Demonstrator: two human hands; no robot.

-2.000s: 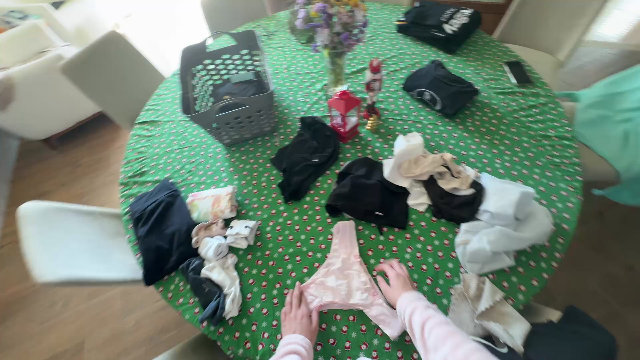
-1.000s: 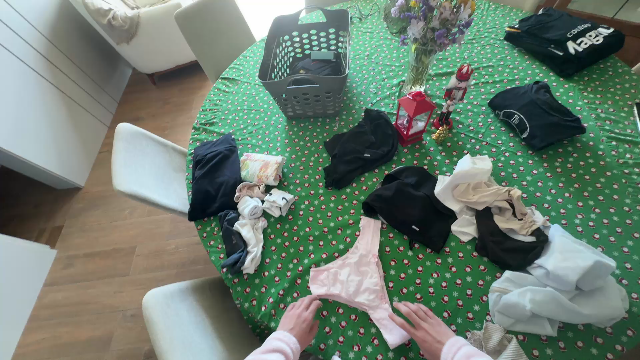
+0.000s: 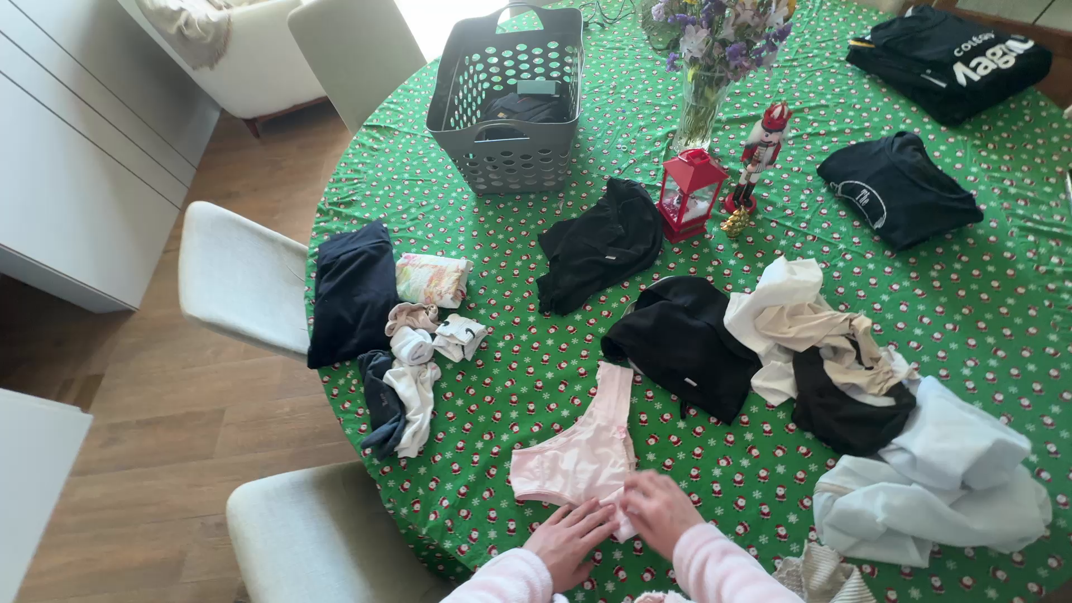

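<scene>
A pink pair of underwear (image 3: 578,456) lies on the green patterned tablecloth (image 3: 494,402), its narrow end pointing away and its right side folded inward. My left hand (image 3: 571,540) rests palm down on its near edge, fingers extended. With bent fingers, my right hand (image 3: 657,509) pinches the fabric at the lower right edge, close beside the left fingertips. Just beyond the underwear lies a crumpled black garment (image 3: 691,343). The part of the underwear beneath my fingers is hidden.
A gray laundry basket (image 3: 523,155), a red lantern (image 3: 691,197), a nutcracker figure (image 3: 758,159) and a flower vase (image 3: 699,109) stand at the back. Small folded clothes (image 3: 431,280) and dark navy fabric (image 3: 352,293) lie left; white garments (image 3: 930,502) are heaped right.
My hands have come closer together, and the underwear's right side, spread out earlier, is now folded inward. The view has shifted toward the left side of the table.
</scene>
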